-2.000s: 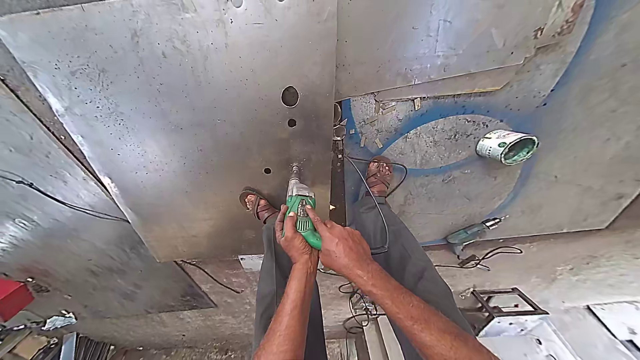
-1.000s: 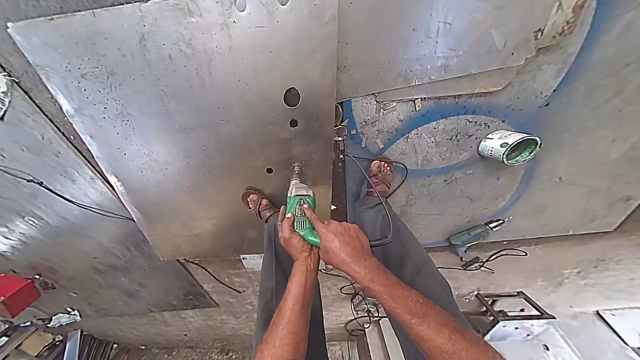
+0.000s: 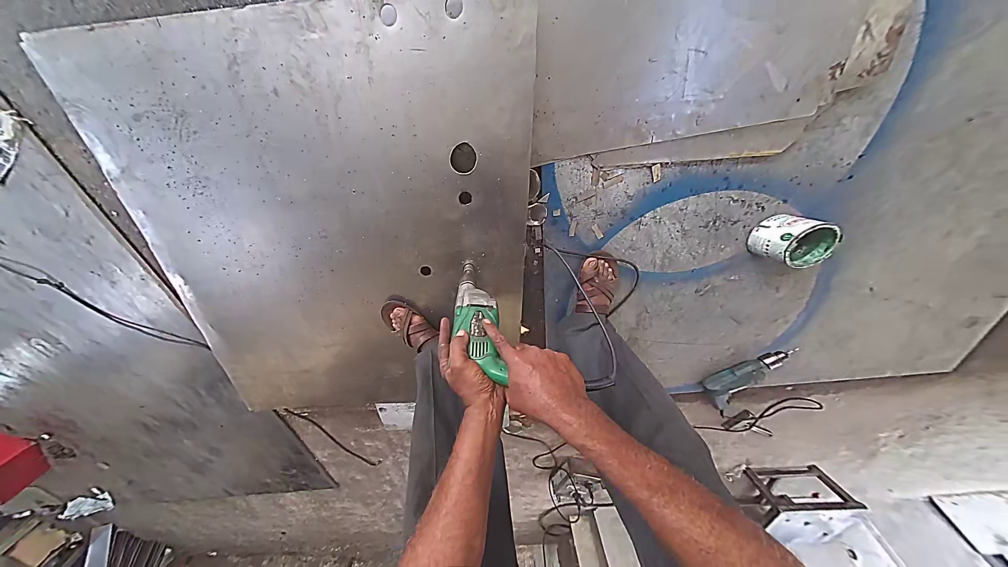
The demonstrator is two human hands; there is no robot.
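Observation:
A green and silver electric drill (image 3: 477, 331) is held in both hands, its chuck pointing away from me and its bit end at the surface of a large sheet metal plate (image 3: 315, 197). My left hand (image 3: 466, 366) wraps the left side of the drill body. My right hand (image 3: 539, 376) grips the rear handle, with its index finger laid along the body. A large round hole (image 3: 463, 157) and smaller holes (image 3: 465, 198) show in the plate beyond the bit, and another small hole (image 3: 425, 271) lies left of it. The bit's tip is too small to make out.
My sandalled feet flank the drill, the left on the plate. A black cable (image 3: 610, 346) loops by my right foot. To the right are a tipped paint can (image 3: 794, 240), a second drill (image 3: 740, 381) and a metal frame (image 3: 803, 487). A red box (image 3: 20, 466) stands far left.

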